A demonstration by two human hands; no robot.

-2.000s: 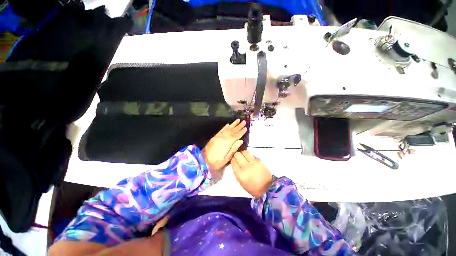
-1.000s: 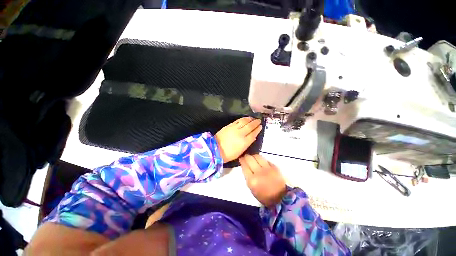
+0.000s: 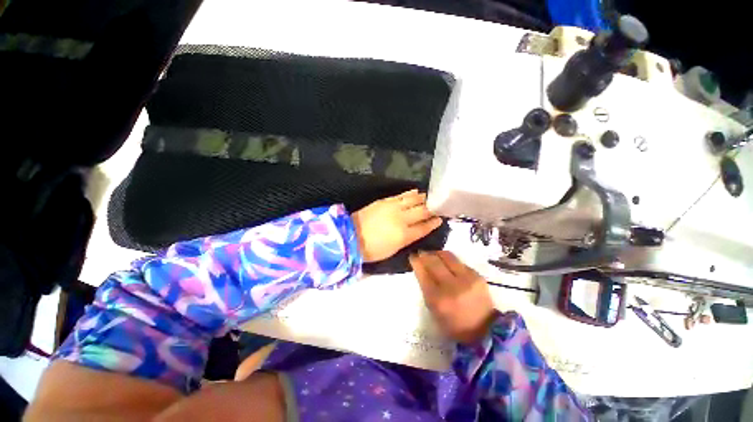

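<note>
A black mesh back panel lies flat left of the needle area, with a camouflage strap running along its middle. Its right end reaches under the white sewing machine head. My left hand lies flat on the panel near its right edge, fingers toward the presser foot area. My right hand has its fingertips at the panel's lower right corner, just below my left hand. Whether those fingertips pinch the edge cannot be told. The needle itself is not clearly visible.
A smartphone lies under the machine arm, with thread snips to its right and small scraps beyond. A dark heap with a camouflage band stands at left. Part of a clear plastic bag shows at lower right.
The view has shifted and tilted, so the machine head looks larger and farther right. Both hands stay at the panel's lower right corner, my right hand slightly lower relative to my left.
</note>
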